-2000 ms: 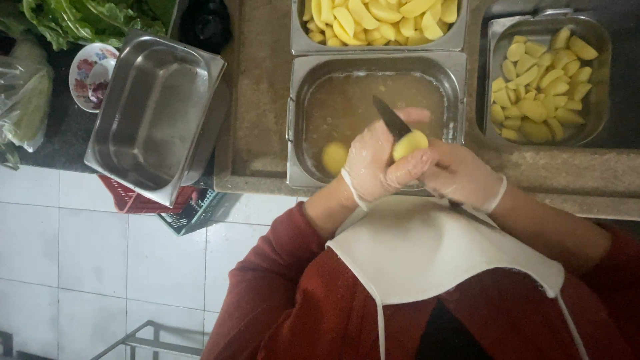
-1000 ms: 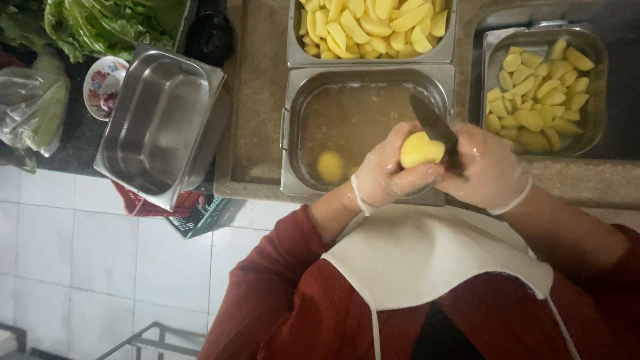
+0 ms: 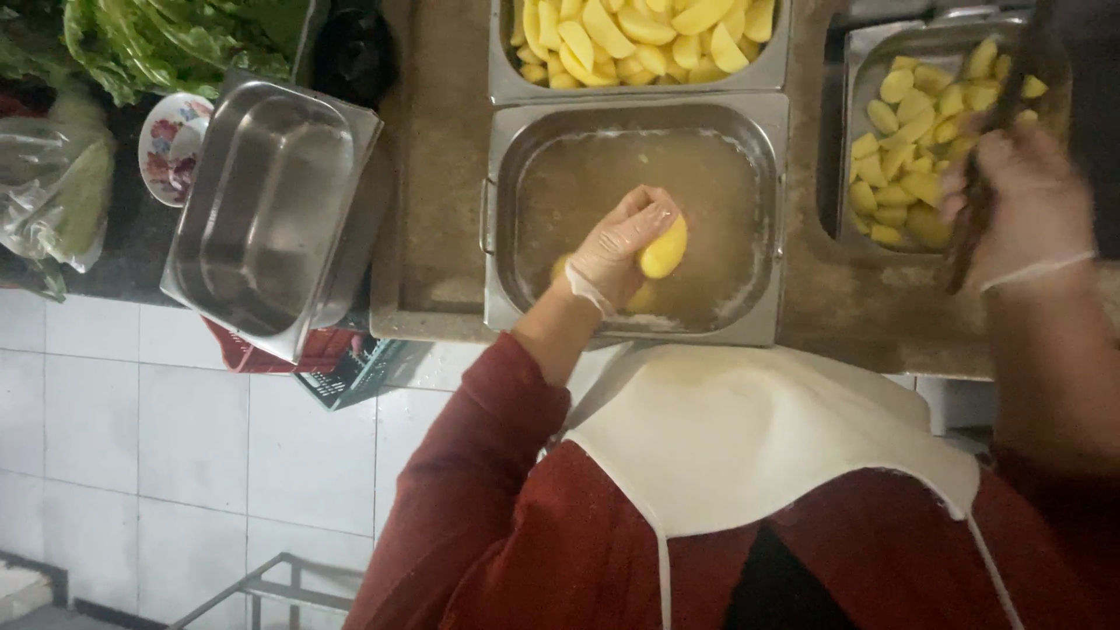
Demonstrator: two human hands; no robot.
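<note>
My left hand (image 3: 617,249), in a clear glove, grips a peeled potato piece (image 3: 665,248) just over a steel pan of cloudy water (image 3: 636,336). More potato shows in that water, partly behind the hand. My right hand (image 3: 1019,192), also gloved and blurred by motion, is shut on a dark knife (image 3: 984,166). It is over the right edge of a steel pan (image 3: 866,52) of cut potato pieces (image 3: 910,131). Potato wedges (image 3: 647,35) fill another steel pan (image 3: 503,83) behind the water pan.
An empty steel pan (image 3: 262,201) stands tilted on the left. Around it are a floral bowl (image 3: 175,131), leafy greens (image 3: 175,39), a plastic bag of vegetables (image 3: 52,184) and a dark object (image 3: 354,52). A red crate (image 3: 254,350) and a green crate (image 3: 350,376) are below the counter.
My hands, together at the potato before, are now apart. The right hand has moved right with the knife to the pan of cut pieces; the left holds potato over the water.
</note>
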